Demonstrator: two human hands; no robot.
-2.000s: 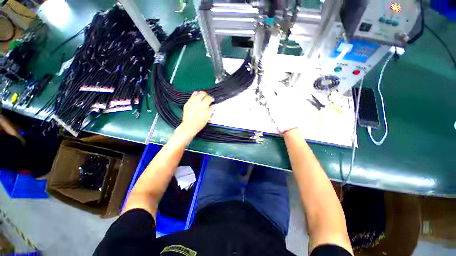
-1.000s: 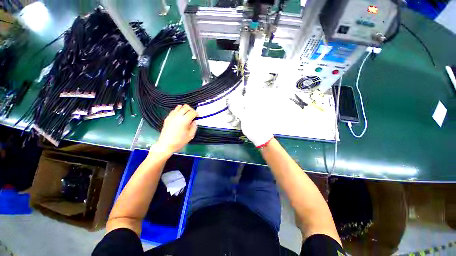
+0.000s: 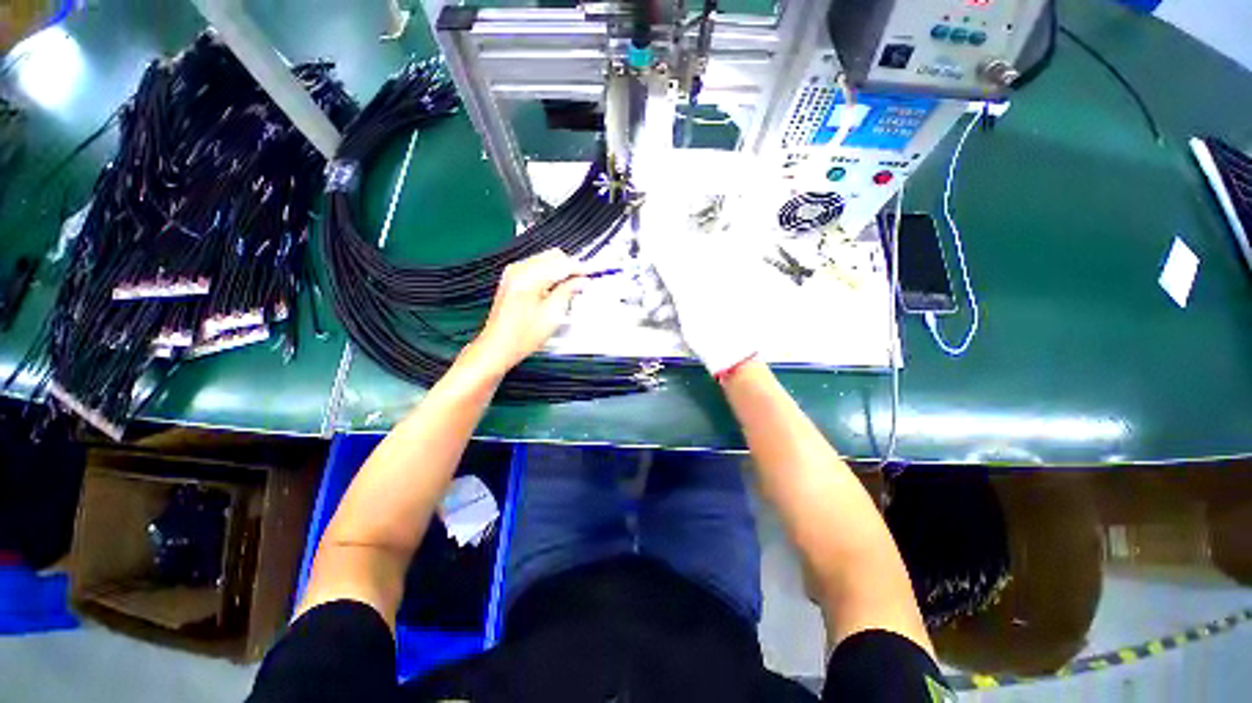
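Observation:
My left hand (image 3: 529, 308), bare, is at the front left of the white base plate (image 3: 854, 324), with fingers closed on a black cable (image 3: 593, 273) whose short end points right. My right hand (image 3: 711, 295), in a white glove, lies over the plate right of that end; its fingers blend into the white plate, so its grip cannot be made out. The soldering machine (image 3: 490, 121) stands behind, its head with a teal fitting (image 3: 639, 58) above the hands. A curved black cable bundle (image 3: 352, 254) lies left of the plate, its front ends near the bench edge.
A large black cable pile (image 3: 206, 206) with white bands lies at left. Small open pliers or tweezers (image 3: 788, 264) lie on the plate's right. The control box (image 3: 862, 127) is behind, with a phone (image 3: 924, 261) and white cord at right. Boxes and a blue bin (image 3: 505, 549) are below the edge.
The view has shifted, so the bench appears further left. Compared with one second ago, my right hand has moved from the front bundle ends toward the machine head. My left hand has risen slightly with the cable.

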